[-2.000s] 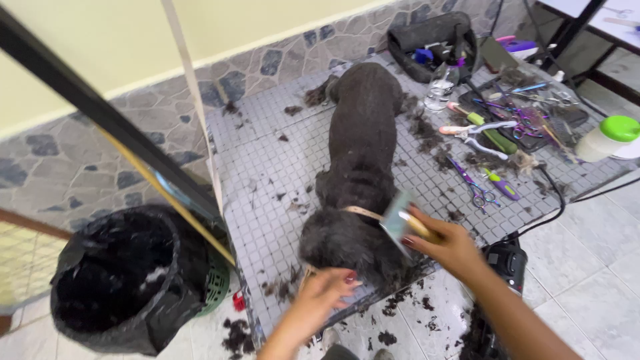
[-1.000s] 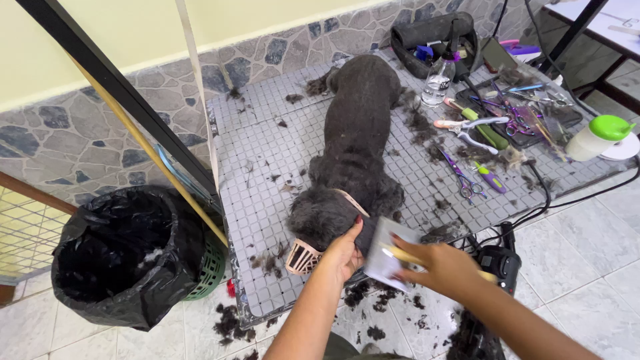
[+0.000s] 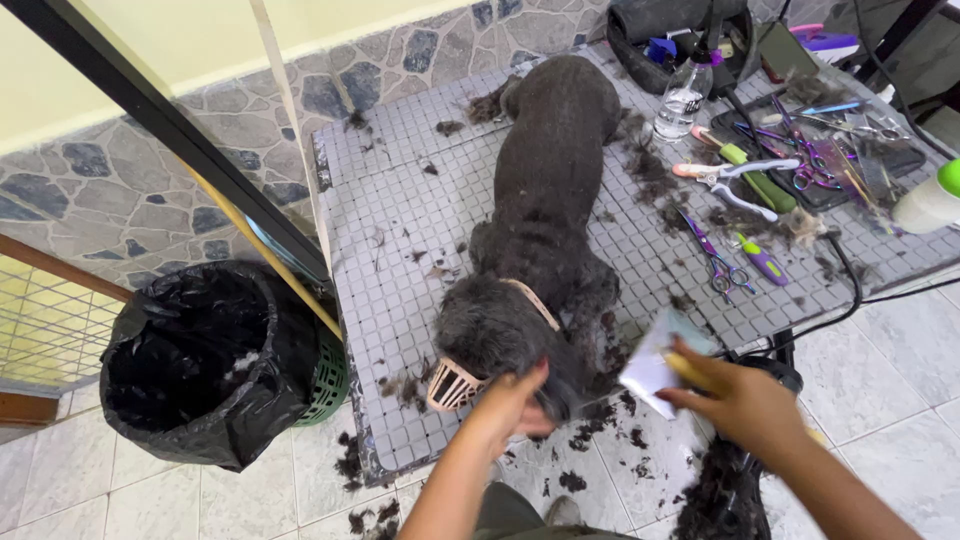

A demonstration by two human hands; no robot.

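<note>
A dark grey dog (image 3: 551, 157) lies on the grey grooming table (image 3: 397, 255), its head toward me. It wears a pink basket muzzle (image 3: 454, 386), whose strap runs behind the head. My left hand (image 3: 514, 405) holds the long hair of the dog's ear (image 3: 559, 375) between thumb and fingers at the table's near edge. In my right hand (image 3: 724, 390) is a slicker brush (image 3: 660, 367) with a yellowish handle. The brush is a little to the right of the ear, apart from it, and its bristles are blurred.
Purple scissors (image 3: 712, 255), nail clippers (image 3: 731, 180) and more tools lie right of the dog. A spray bottle (image 3: 682, 97) stands before a black bag (image 3: 626, 45). A green-capped bottle (image 3: 930, 202) is far right. A black-lined bin (image 3: 277, 337) stands left; loose hair is scattered about.
The muzzle, hidden in the oldest frame, has come into view as the dog's head turned left. My left hand has moved onto the ear. The brush has moved right, away from the dog.
</note>
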